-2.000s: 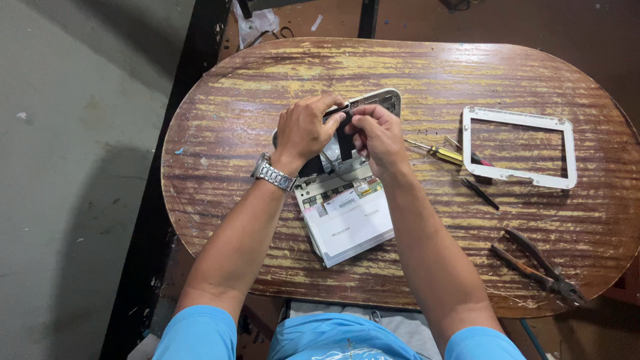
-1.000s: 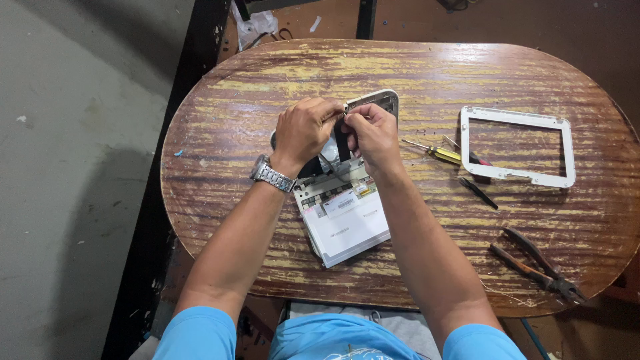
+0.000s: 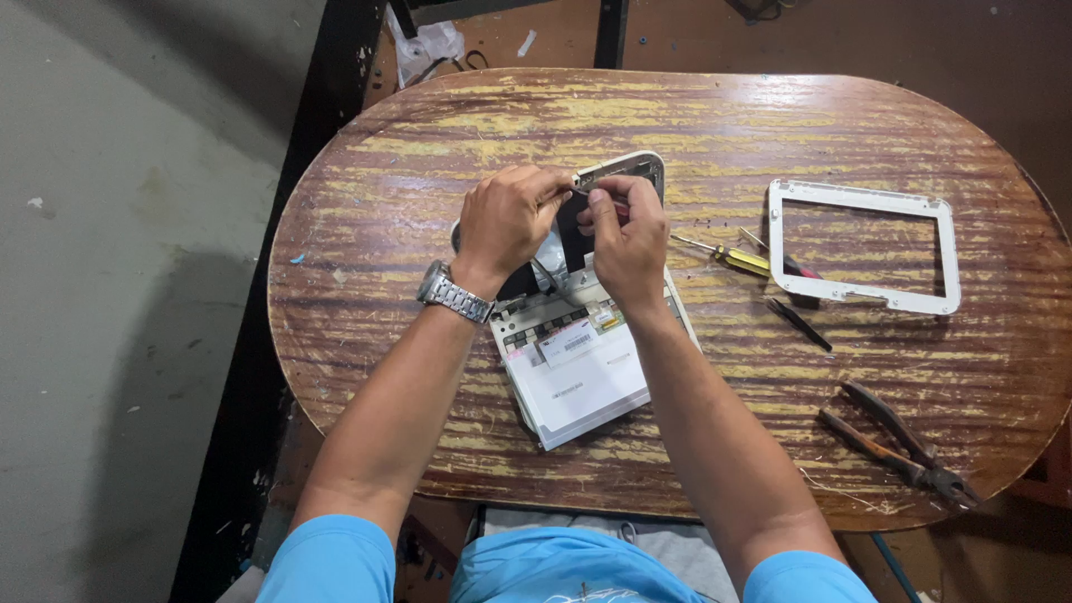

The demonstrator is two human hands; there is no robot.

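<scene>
A small laptop's open lid shell (image 3: 643, 163), white-edged, stands behind an LCD panel (image 3: 586, 381) that lies with its labelled back up over the laptop base. My left hand (image 3: 511, 218), a metal watch at its wrist, pinches at the shell's top rim; what lies between its fingertips is too small to tell. Beside it, my right hand (image 3: 626, 230) is closed around a small tool with a red handle (image 3: 621, 211), its tip near the left fingertips. A cable and silvery film (image 3: 551, 255) show below the hands. The fingers hide part of the rim.
Right of the laptop lie a yellow-handled screwdriver (image 3: 744, 260), a white screen bezel (image 3: 888, 300) over another tool with a red and black handle, black tweezers (image 3: 800, 325) and worn pliers (image 3: 909, 448). The wooden table's rounded edge (image 3: 280, 335) curves at the left.
The right hand has turned slightly at the shell's rim, and the red handle now shows in it. The left hand stays at the rim. The things on the table have not moved.
</scene>
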